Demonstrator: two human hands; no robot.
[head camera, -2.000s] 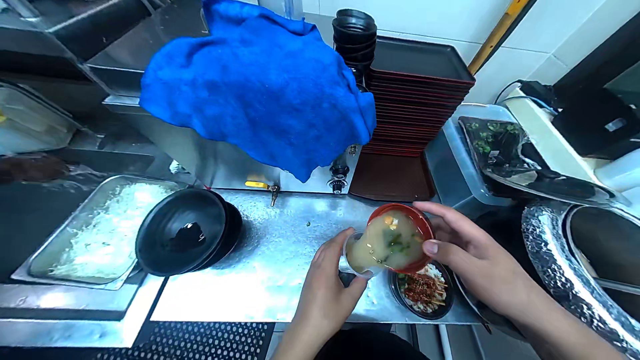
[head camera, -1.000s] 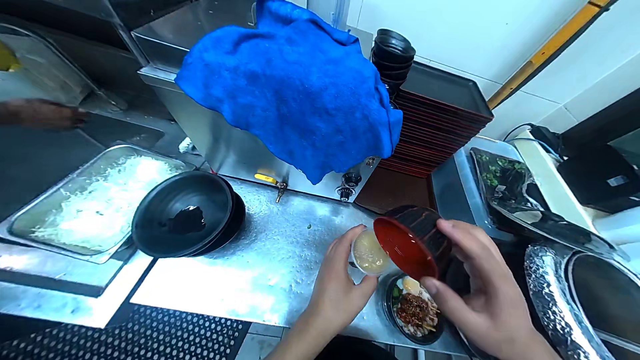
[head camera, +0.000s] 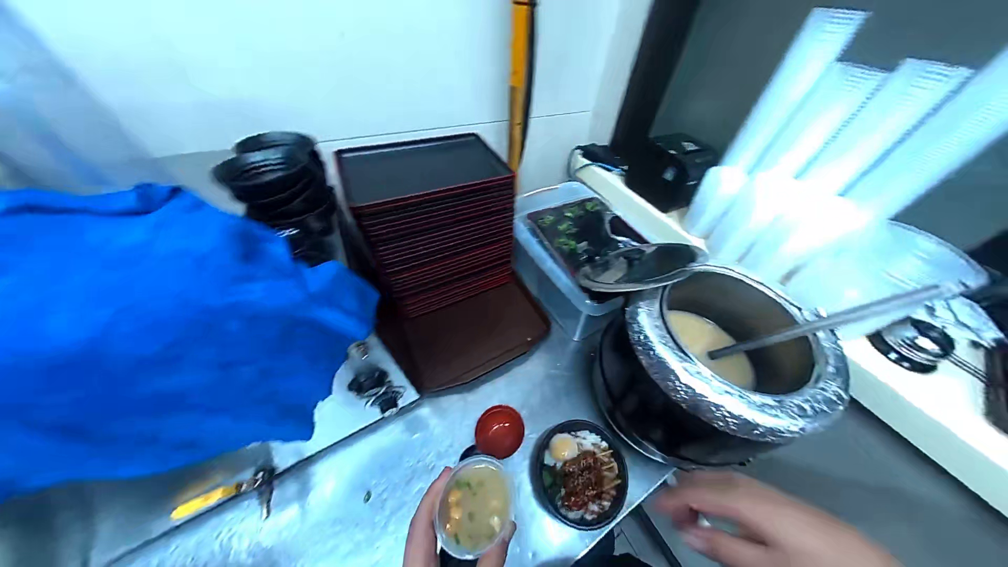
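Observation:
My left hand (head camera: 425, 529) grips a clear plastic cup of soup (head camera: 474, 508) with green bits and pale yellow pieces in it. Just behind the cup, a small red bowl (head camera: 499, 431) sits on the steel counter. To its right stands a black bowl (head camera: 581, 474) holding rice, an egg, greens and a dark red topping. My right hand (head camera: 732, 512) is blurred, right of that bowl and below the foil-rimmed pot; nothing shows in its fingers.
A pot with a foil-wrapped rim (head camera: 669, 370) holds pale soup and a ladle. Behind the counter are stacked trays (head camera: 449, 236), black bowls (head camera: 276, 189) and a plastic container (head camera: 579, 315) with a metal lid. A blue cloth (head camera: 173, 339) covers the left; a yellow-handled valve (head camera: 206, 501) juts below it.
The red bowl has left my right hand and now stands on the counter. The cup in my left hand is fuller than one second ago. My right hand has moved right; the view has swung right.

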